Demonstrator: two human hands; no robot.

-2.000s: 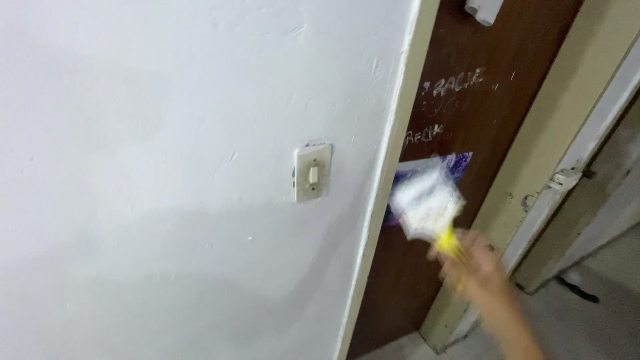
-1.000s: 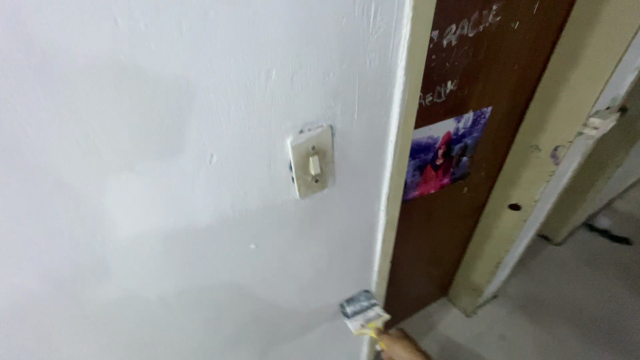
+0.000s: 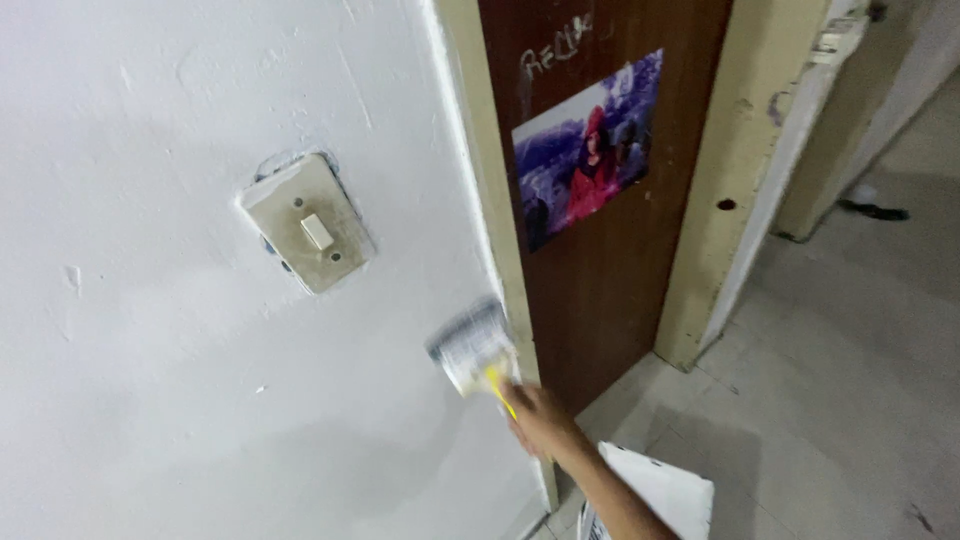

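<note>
My right hand (image 3: pixel 534 420) grips the yellow handle of a wide paintbrush (image 3: pixel 472 345), which is blurred. The brush's dark, paint-coated bristles are at the white wall (image 3: pixel 187 375), close beside the cream door frame (image 3: pixel 487 150); whether they press on the wall cannot be told. Up and to the left of the brush, a dirty light switch plate (image 3: pixel 309 225) sits tilted in the view, with uneven edges around it. My left hand is out of view.
A brown wooden door (image 3: pixel 600 300) bears scrawled writing and a colourful picture (image 3: pixel 589 150). Beyond stands another cream door jamb (image 3: pixel 697 247). Below my forearm, a white container (image 3: pixel 675 487) with writing rests on the grey tiled floor (image 3: pixel 825 360).
The brush was in front of the door's picture, then low at the wall's edge beside the frame; now it is higher along that edge. The white container has come into view.
</note>
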